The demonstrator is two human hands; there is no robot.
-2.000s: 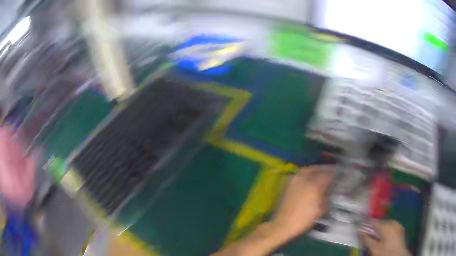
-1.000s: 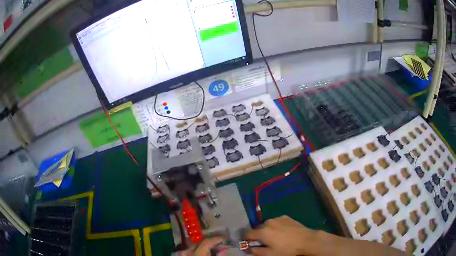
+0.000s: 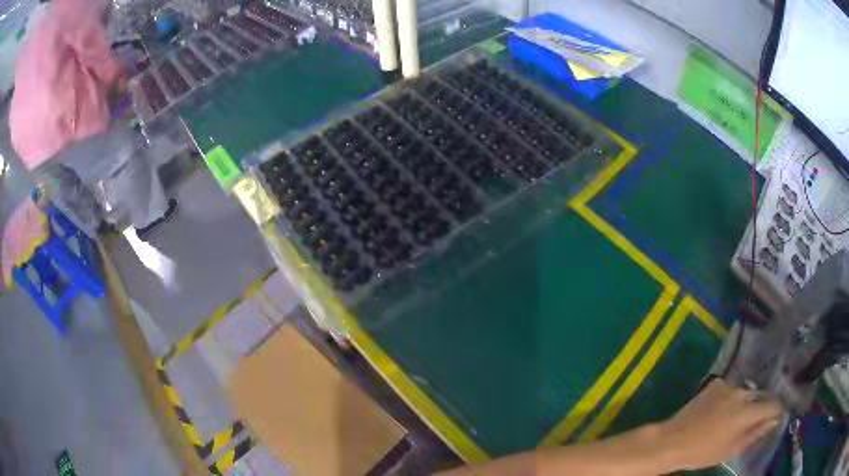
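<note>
The grey metal test fixture point(image 3: 777, 358) stands at the right edge, blurred and cut off by the frame. My left hand point(image 3: 726, 423) reaches in from the bottom, with its fingers against the near left side of the fixture. The fingers look bent, but whether they hold a part is hidden by blur and the fixture. My right hand is not in view. Thin red and black wires run beside the fixture.
A clear tray with rows of black parts point(image 3: 419, 167) lies on the green mat point(image 3: 484, 335). A white foam tray point(image 3: 763, 218) stands behind the fixture, below a monitor point(image 3: 810, 84). A blue bin point(image 3: 559, 56) is behind. A person in pink point(image 3: 65, 84) is at far left.
The view has swung left from the monitor and foam trays to the black-part tray. The fixture now sits at the right edge, and my right hand has left the picture.
</note>
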